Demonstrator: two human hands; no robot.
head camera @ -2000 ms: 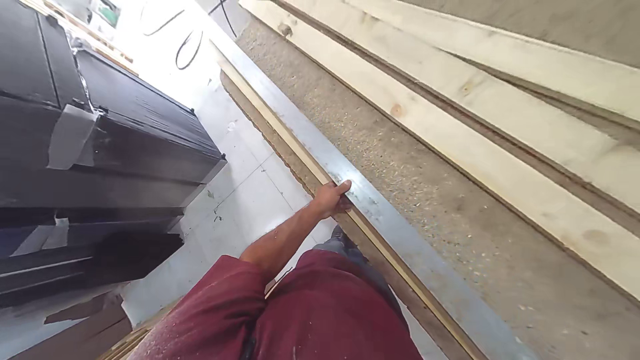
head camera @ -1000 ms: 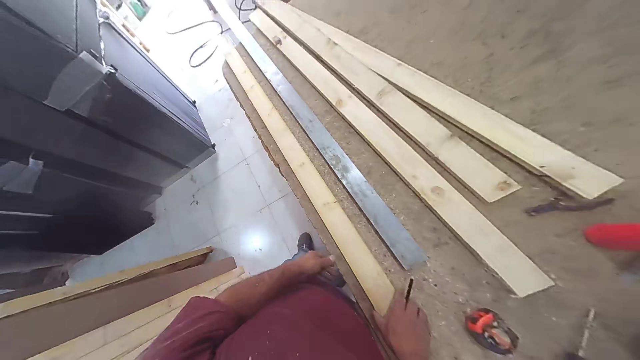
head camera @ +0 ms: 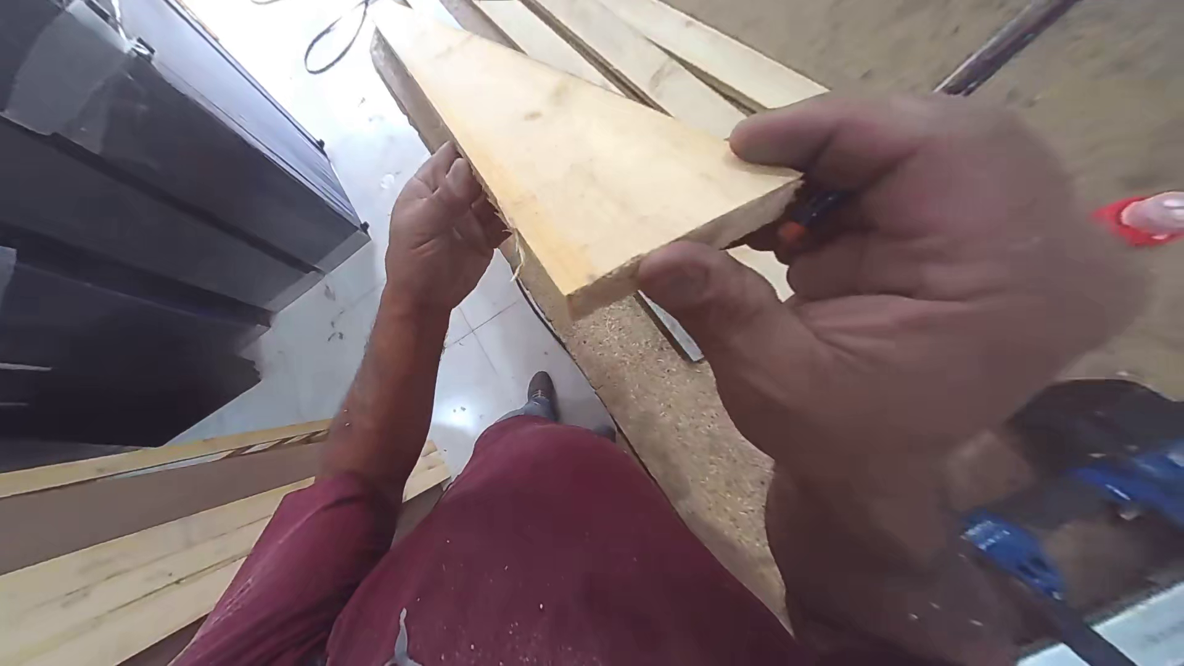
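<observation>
A pale wooden board [head camera: 592, 157] slants away toward the upper left, its near end raised above the dusty workbench [head camera: 684, 435]. My right hand [head camera: 860, 250] grips the near end, thumb against the end face and a finger over the far edge. A dark pencil-like item with an orange tip [head camera: 803, 217] is tucked in its fingers, mostly hidden. Around the board's left edge, near a splintered strip, my left hand [head camera: 446, 222] is closed. Beneath the board, the end of a metal straightedge [head camera: 680, 335] shows.
More boards [head camera: 680, 88] lie behind on the bench. Blue-handled clamps or tools [head camera: 1013, 555] are at the lower right, beside a red object [head camera: 1115, 220]. Dark wrapped cabinets [head camera: 185, 157] stand left. Boards [head camera: 139, 564] lie lower left, and a cable loop [head camera: 338, 42] on the floor.
The board's near end, which lay on the bench a second ago, is now lifted toward the camera. My left hand has moved forward onto its left edge.
</observation>
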